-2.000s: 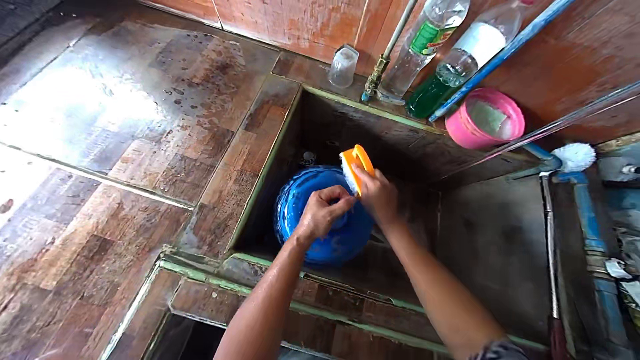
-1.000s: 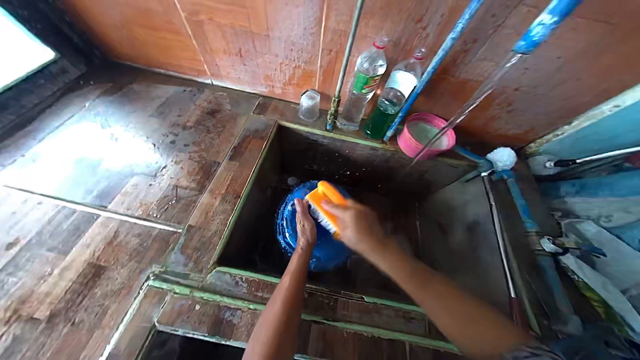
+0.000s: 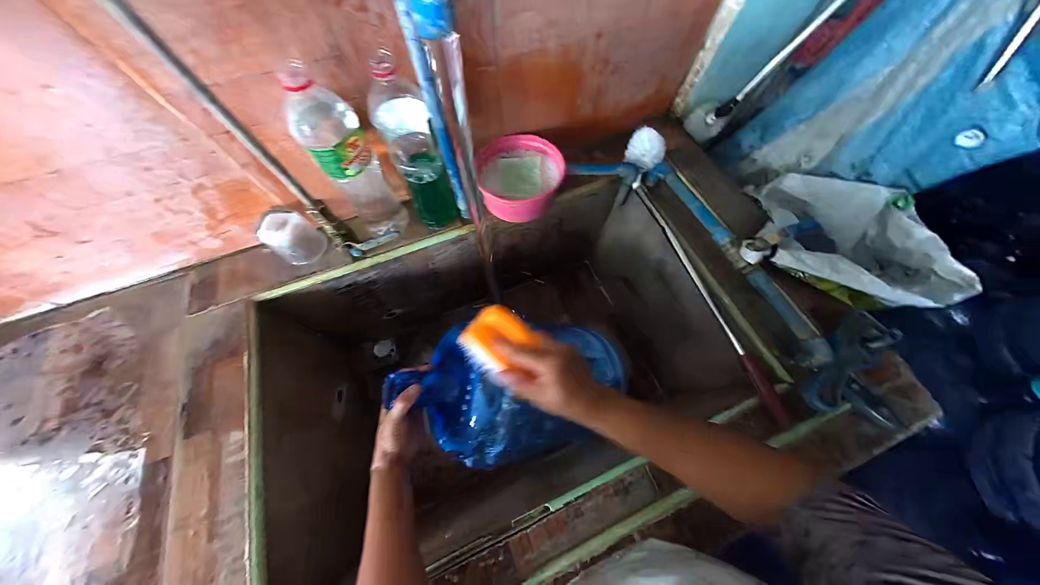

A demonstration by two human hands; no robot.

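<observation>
A blue translucent plastic water jug (image 3: 487,422) lies on its side in the tiled basin (image 3: 301,439), its neck toward the left. My left hand (image 3: 398,422) grips it at the neck. My right hand (image 3: 548,374) holds an orange scrub brush (image 3: 496,329) with white bristles, over the shoulder of the jug; blur hides whether the bristles touch it. Water falls from the blue pipe (image 3: 426,20) into the basin behind the brush.
Two plastic bottles (image 3: 345,154), one part filled with green liquid, a clear cup (image 3: 291,236) and a pink tub (image 3: 522,179) line the back ledge. A long-handled white round brush (image 3: 646,148) leans at the right corner. Beyond are blue pipes (image 3: 764,280) and a white plastic bag (image 3: 873,236).
The jug, earlier seen with a rounded end up between my hands, now lies on its side. My left hand has moved from beside the brush to the jug's neck. The view has shifted right.
</observation>
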